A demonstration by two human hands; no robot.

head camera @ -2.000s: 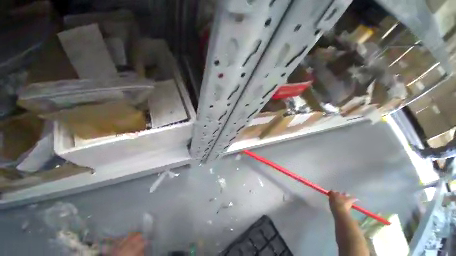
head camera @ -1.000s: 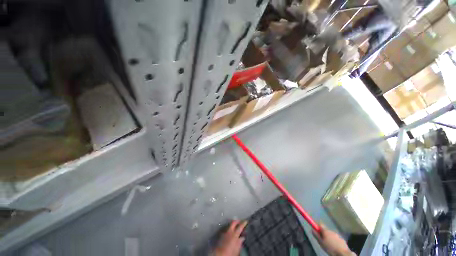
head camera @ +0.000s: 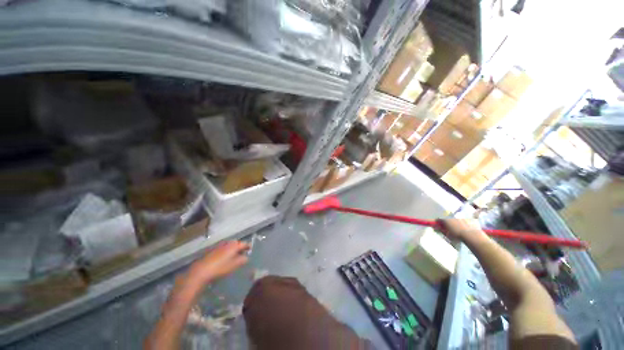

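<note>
A broom with a long red handle (head camera: 390, 216) lies across the view. Its pink-red head (head camera: 321, 204) is on the floor by the shelf edge, beside the rack post. My right hand (head camera: 455, 229) grips the handle. My left hand (head camera: 222, 261) is over the floor near the bottom shelf edge, fingers spread; I see nothing clear in it. White scraps (head camera: 215, 319) lie on the floor below my left hand. A black compartment tray (head camera: 375, 287) with green pieces lies on the floor at centre right.
A white box (head camera: 246, 202) with papers sits on the bottom shelf left of the grey rack post (head camera: 321, 147). A pale yellow carton (head camera: 432, 256) is on the floor at right. My brown-clad knee (head camera: 284, 311) shows below. Stacked cartons (head camera: 472, 160) stand at the aisle end.
The view has pulled back and shows more of the shelves. The broom head has come out from the shelf edge. My left hand has moved from beside the tray to the shelf side.
</note>
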